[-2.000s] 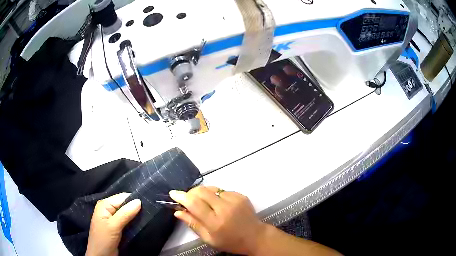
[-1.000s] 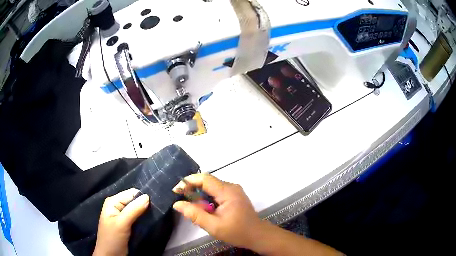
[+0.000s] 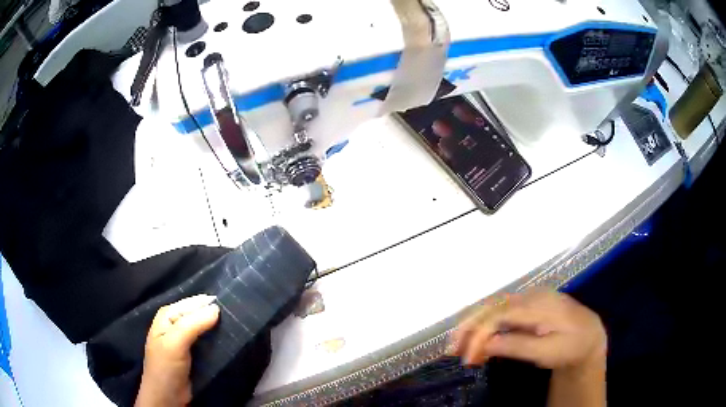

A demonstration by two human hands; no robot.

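The dark pinstriped garment piece [image 3: 267,274] lies at the machine bed's front, its striped face up and its corner near the seam line. My left hand [image 3: 179,342] grips its near part between thumb and fingers. My right hand [image 3: 533,330] is blurred, away from the cloth at the table's front edge, with curled fingers. I cannot tell whether it holds anything; no snips show clearly. The lockstitch machine [image 3: 509,60] stands beyond the cloth, its presser foot area partly hidden by the tension assembly [image 3: 302,168].
A lit smartphone [image 3: 474,159] leans under the machine arm. A cloth strip [image 3: 418,63] hangs over the head. The control panel [image 3: 605,54] is at the right. Dark cloth [image 3: 64,191] is heaped at the left. Ruler tape [image 3: 430,354] runs along the front edge.
My right hand has moved right, away from the cloth, where it held small snips with a pink part. My left hand still grips the garment, slightly further left.
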